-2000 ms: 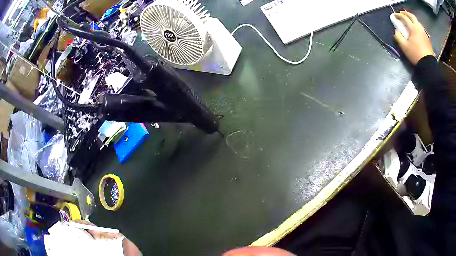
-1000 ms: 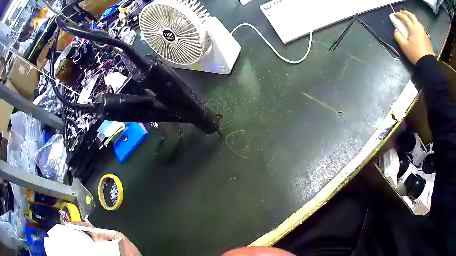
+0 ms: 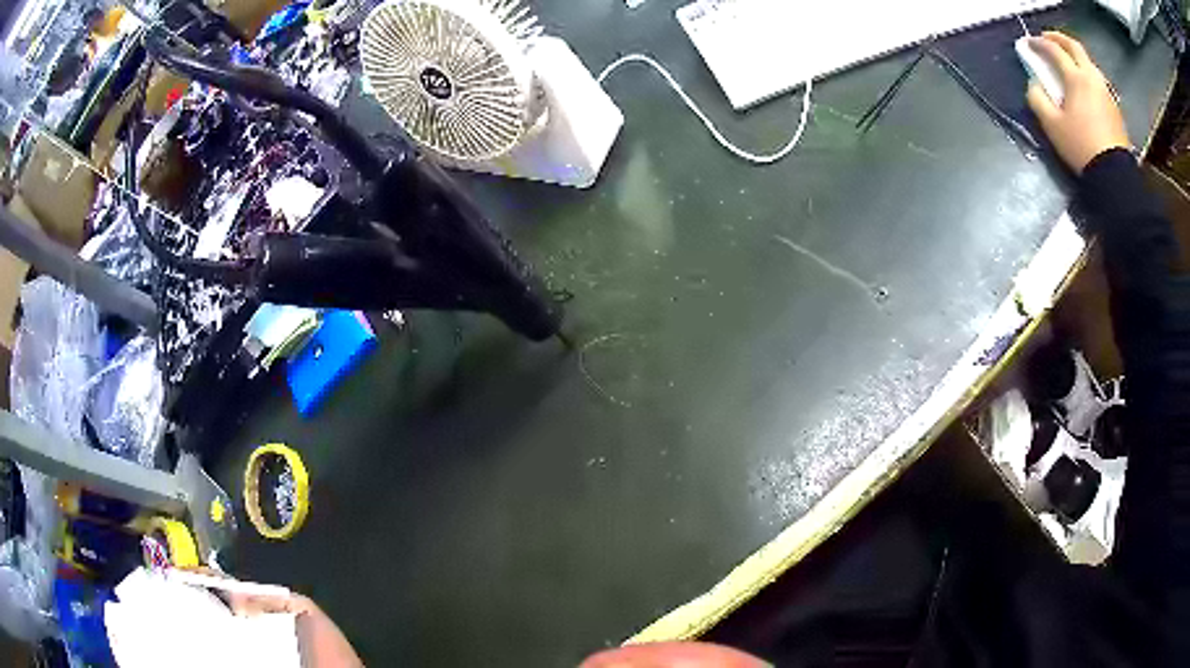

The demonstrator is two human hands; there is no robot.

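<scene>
My right hand (image 3: 1081, 107) lies over a small white computer mouse (image 3: 1040, 68) at the upper right of the bench, with the fingers around it. My left hand (image 3: 322, 632) is at the bottom left, partly cut off by the edge and partly hidden. It holds a white object (image 3: 196, 624), likely a security camera's white body, also cut off by the lower edge. The black head is not visible.
A white fan (image 3: 489, 98) and white keyboard (image 3: 835, 37) stand at the back. Black electric screwdrivers (image 3: 457, 248) hang over the green mat (image 3: 731, 431). A yellow tape roll (image 3: 303, 491) and blue object (image 3: 332, 360) lie left. A box of cameras (image 3: 1090, 538) is at right, below the edge.
The view has shifted slightly, so the bench things sit a little further left. The white object and my left hand show almost the same pose. My right hand stays on the mouse.
</scene>
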